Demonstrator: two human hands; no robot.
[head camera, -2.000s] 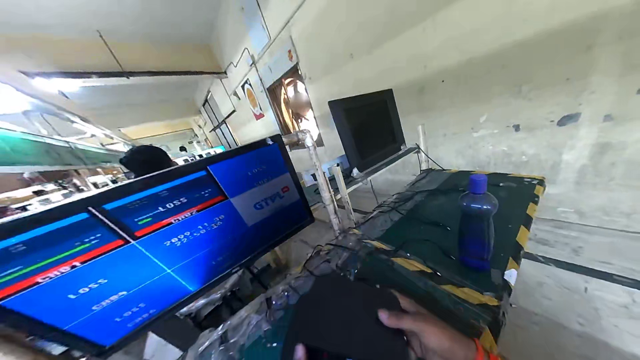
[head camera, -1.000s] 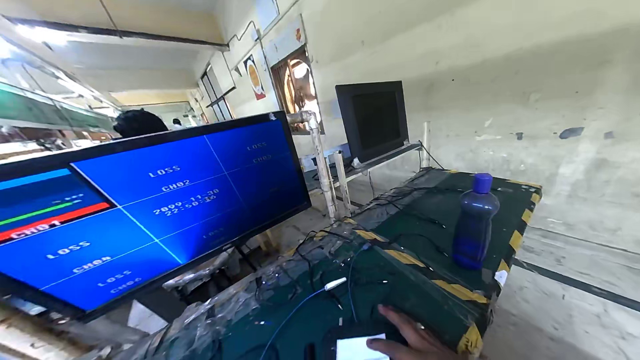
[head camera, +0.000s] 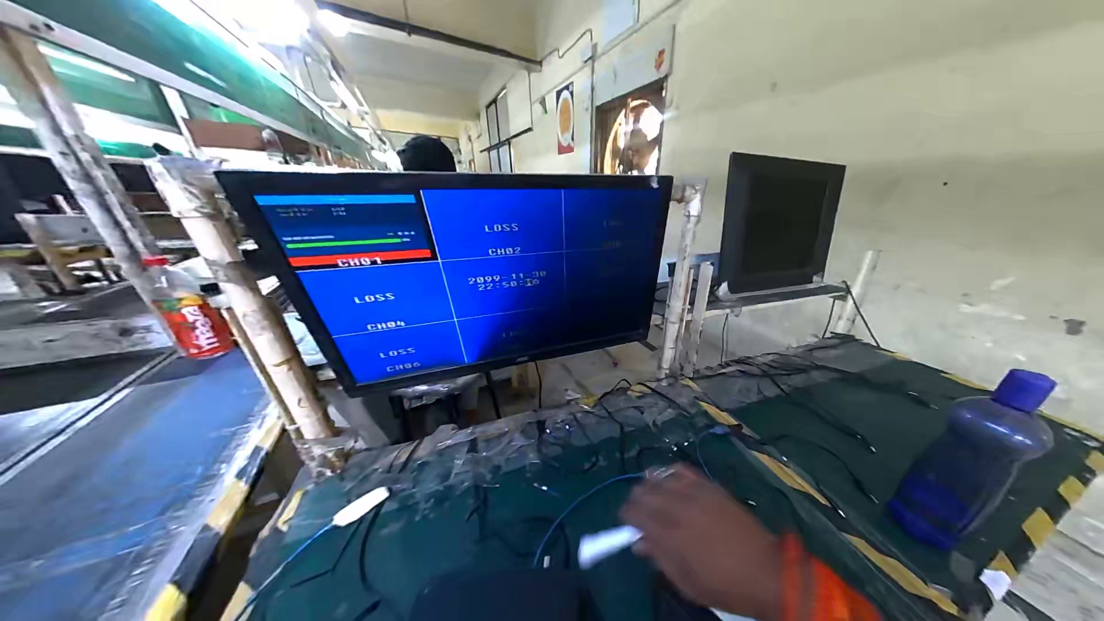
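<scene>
Over the green-covered bench, my right hand (head camera: 703, 539) reaches in from the lower right, an orange band at its wrist. Its fingers are bent and blurred, beside a small white connector piece (head camera: 608, 545); whether they grip it cannot be told. A blue cable (head camera: 573, 509) curves past the hand. A dark flat box-like object (head camera: 500, 595) lies at the bottom edge. My left hand is out of view. To the left, a white connector (head camera: 362, 506) on a blue cable rests on the bench.
A large monitor (head camera: 509, 351) stands behind the bench, held between posts. A blue plastic bottle (head camera: 975, 466) stands at right. Black cables (head camera: 828, 414) trail over the bench. A smaller dark monitor (head camera: 780, 224) sits behind. A red-labelled bottle (head camera: 194, 323) is at left, and a person's head (head camera: 427, 155) beyond.
The dark box that my hands held two seconds ago is no longer raised in them. The view has turned left. More of the screen panes now show loss text than two seconds ago.
</scene>
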